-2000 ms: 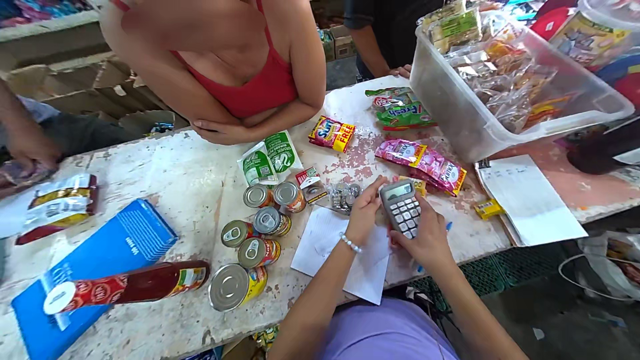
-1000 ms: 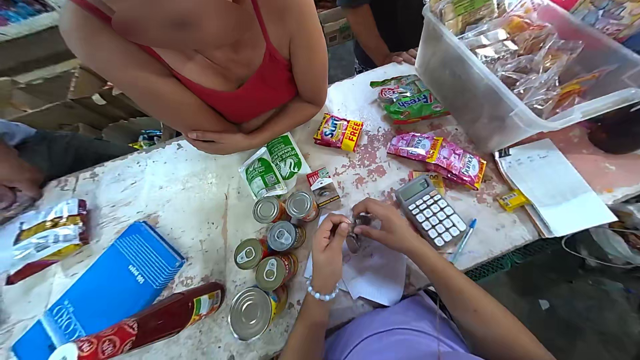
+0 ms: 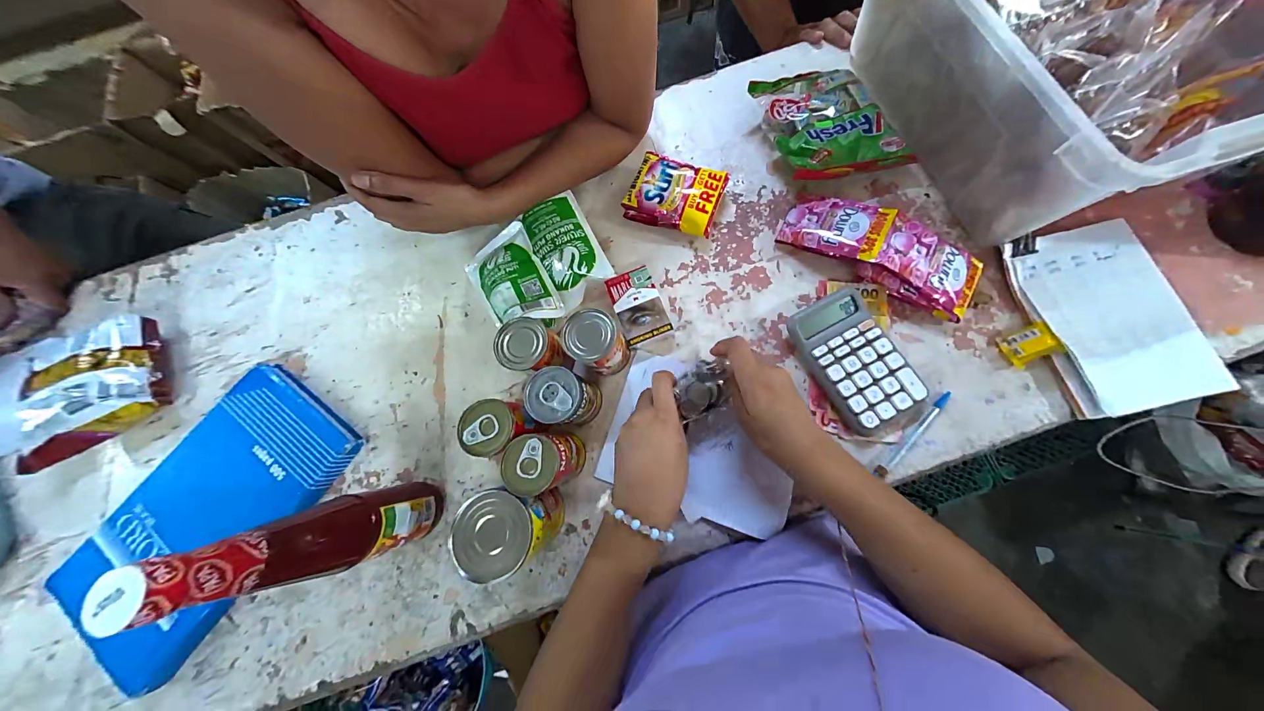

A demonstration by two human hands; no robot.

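My left hand (image 3: 654,449), with a beaded bracelet at the wrist, and my right hand (image 3: 765,400) meet around a small clear plastic bag of coins (image 3: 701,390), one on each side of it. White paper sheets (image 3: 736,474) lie beneath. A grey calculator (image 3: 859,360) rests right of my right hand, partly over banknotes, with a blue pen (image 3: 918,430) beside it. Left of my left hand stand several food cans (image 3: 533,464), close together. A cigarette pack (image 3: 640,306) and green-and-white pouches (image 3: 543,255) lie behind them.
Across the worn table (image 3: 375,286) a person in a red top leans with folded arms. A ketchup bottle (image 3: 326,541) stands by a blue record book (image 3: 212,494). Detergent sachets (image 3: 676,195), pink softener packs (image 3: 879,252), a notepad (image 3: 1126,306) and a plastic bin (image 3: 958,128) are farther right.
The calculator, in my hands two seconds ago, lies on the table. My hands have moved to the bag of coins. The view has shifted closer to the table.
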